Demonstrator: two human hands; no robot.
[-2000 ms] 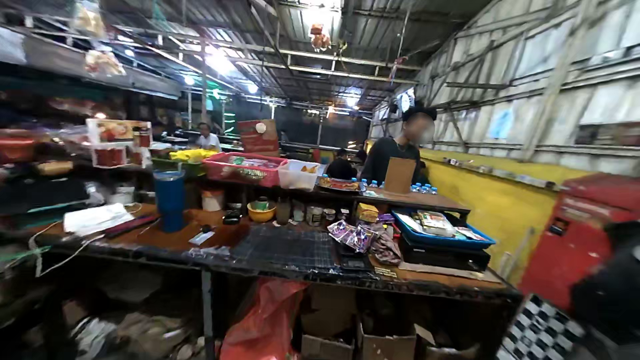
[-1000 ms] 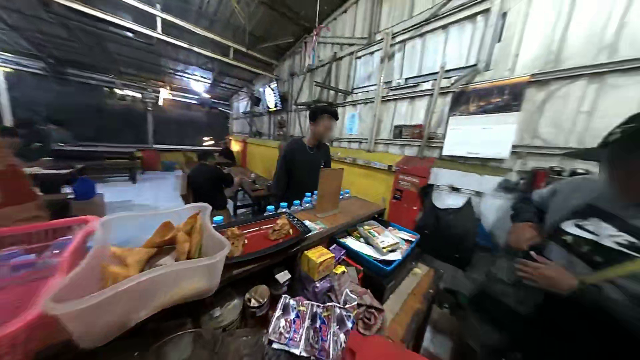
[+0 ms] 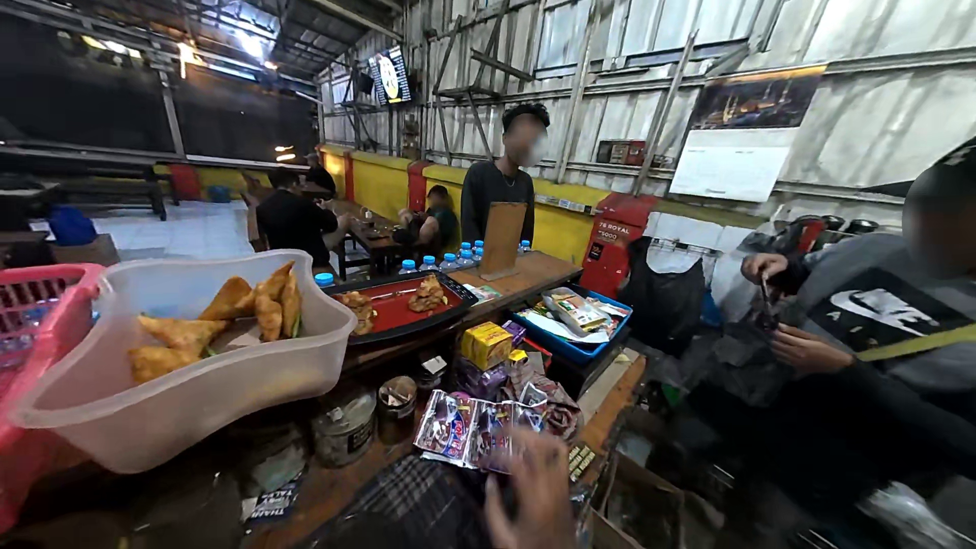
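Observation:
My right hand (image 3: 534, 488), blurred, reaches in at the bottom centre with its thumb apart from its fingers. Its fingertips overlap the lower edge of a strip of foil sachets (image 3: 450, 427); whether they touch it I cannot tell. My left hand is out of view. Behind the sachets sit a yellow box (image 3: 486, 345) and purple packets (image 3: 479, 379). Left of them stand glass jars, one (image 3: 397, 408) with a dark body. A dark checked cloth or mat (image 3: 412, 496) lies beside my hand.
A translucent tub (image 3: 229, 389) of fried triangular pastries and a pink basket (image 3: 46, 320) stand at left. Beyond are a black-rimmed tray (image 3: 396, 301), bottles and an upright board (image 3: 503, 238). A blue tray (image 3: 576, 324) holds packets. One person stands behind the counter; another is close at right.
My right hand has come into view over the sachets. The view has swung right and moved nearer the counter since the earliest frame. The person at right has brought their hands together around something dark.

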